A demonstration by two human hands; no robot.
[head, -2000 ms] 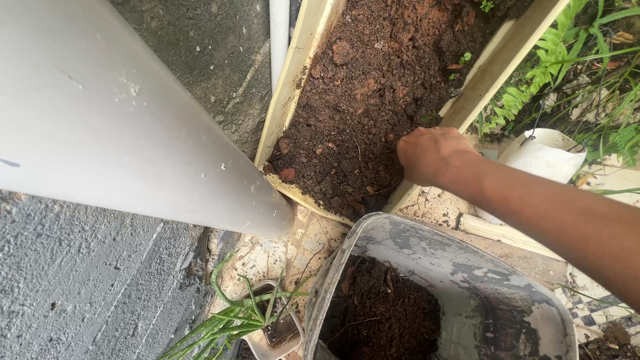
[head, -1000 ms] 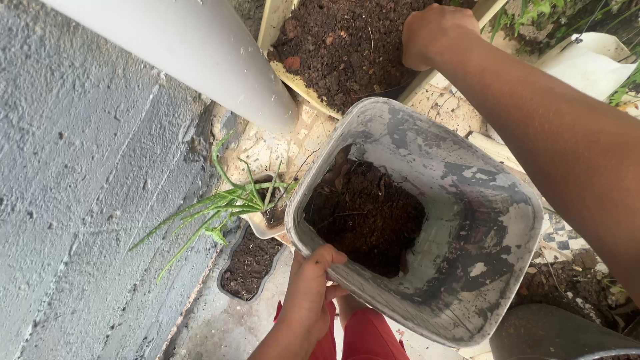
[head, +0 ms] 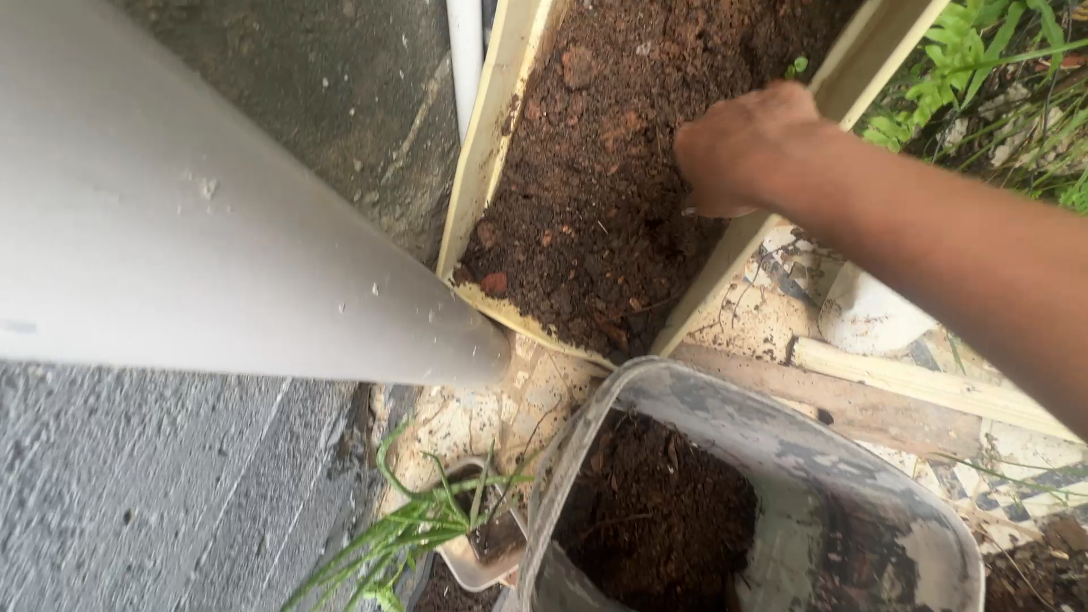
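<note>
Over the right side of a long cream planter trough (head: 476, 161), my right hand (head: 748, 149) is curled down at the dark soil (head: 586, 221); its fingertips are hidden, so whether it holds soil cannot be told. Below the trough's near end stands a grey-smeared plastic bucket (head: 850, 450) with brown soil (head: 671, 510) in its bottom. My left hand is out of the frame.
A thick white pipe (head: 255, 221) slants in from the left beside a rough grey wall (head: 170, 484). A spiky green plant (head: 425, 518) grows in a small pot (head: 476, 569) left of the bucket. Wooden strips (head: 926, 382) lie at right, near green foliage (head: 960, 76).
The view has swung up the trough since one second ago. My left hand, then on the bucket's rim, has left the view. My right hand remains at the trough's right side.
</note>
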